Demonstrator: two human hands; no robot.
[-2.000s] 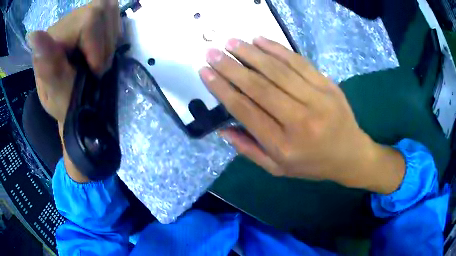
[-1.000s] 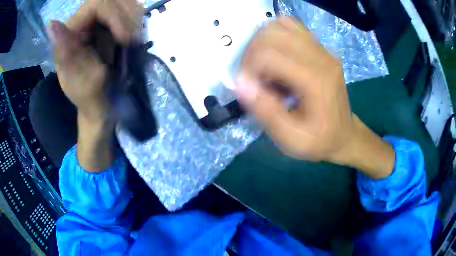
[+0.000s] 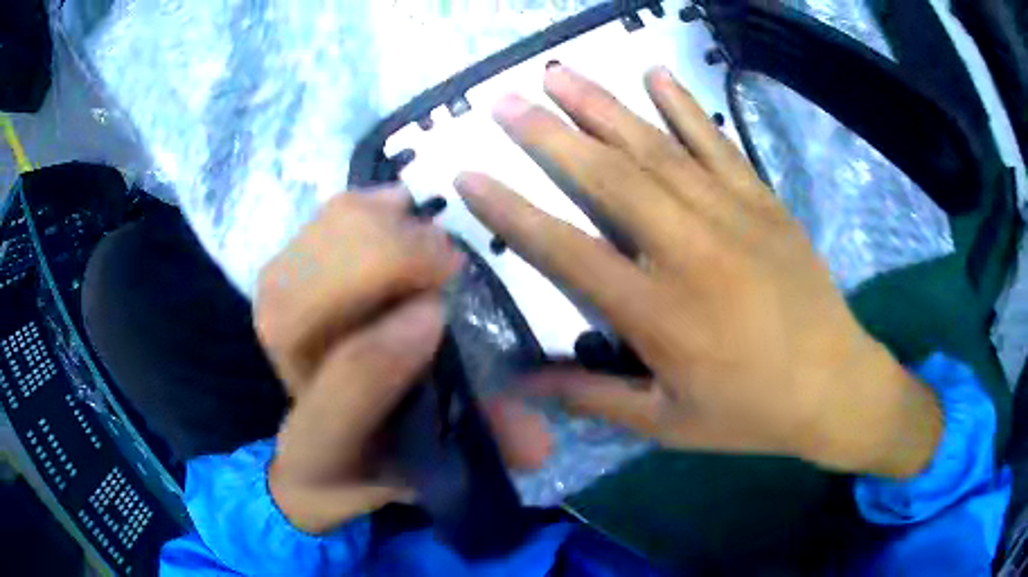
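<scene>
A black plastic housing (image 3: pixel 513 54) with a silver-white metal plate (image 3: pixel 541 265) in it lies on bubble wrap (image 3: pixel 214 124). One black housing arm (image 3: pixel 862 118) extends to the upper right. My right hand (image 3: pixel 721 293) lies flat over the plate with its fingers spread. My left hand (image 3: pixel 349 304) is curled around a black arm (image 3: pixel 479 485) at the housing's near left side. The left hand and the arm's lower end are blurred. My left fingers hide where this arm meets the housing.
The dark green mat (image 3: pixel 721 507) shows at the lower right, with a white edge strip at the far right. A black perforated crate (image 3: pixel 68 417) is at the lower left. A dark rounded object (image 3: pixel 169 327) stands beside the bench on the left.
The housing has shifted and more of its far edge shows. My left hand has moved right and down with the black arm. My right hand was raised and curled; it now lies flat on the plate.
</scene>
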